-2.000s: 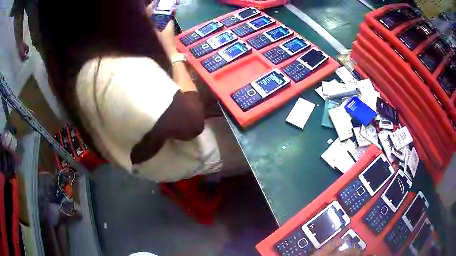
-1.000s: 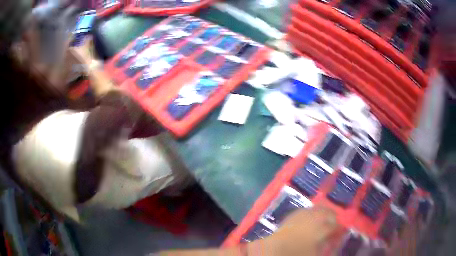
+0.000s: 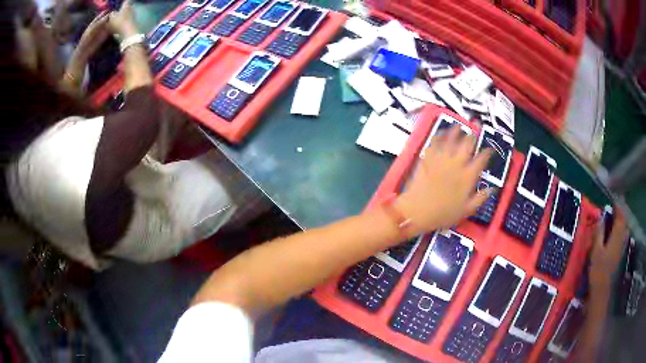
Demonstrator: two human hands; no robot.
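Note:
A red-orange tray (image 3: 388,325) of keypad phones lies in front of me, two rows of dark phones with white-framed screens. My left hand (image 3: 448,179) is over the tray's back left slots, fingers spread, partly covering a phone (image 3: 446,127) and touching or just above the one beside it (image 3: 494,157). Whether it touches them is unclear. My right hand (image 3: 608,248) is at the tray's right end, with a slim dark item (image 3: 607,221) between its fingers. The phone screens look unlit; one (image 3: 444,264) reflects light.
Loose white batteries (image 3: 372,88) and a blue battery (image 3: 394,64) lie beyond the tray. A single white battery (image 3: 308,96) lies left of the pile. Another phone tray (image 3: 234,127) is at back left, beside a seated co-worker (image 3: 64,184). Stacked red trays (image 3: 496,60) stand behind.
The view has shifted, bringing the near tray fully into sight. My left hand has moved up over the back-row phones and spread its fingers. My right hand now shows at the right.

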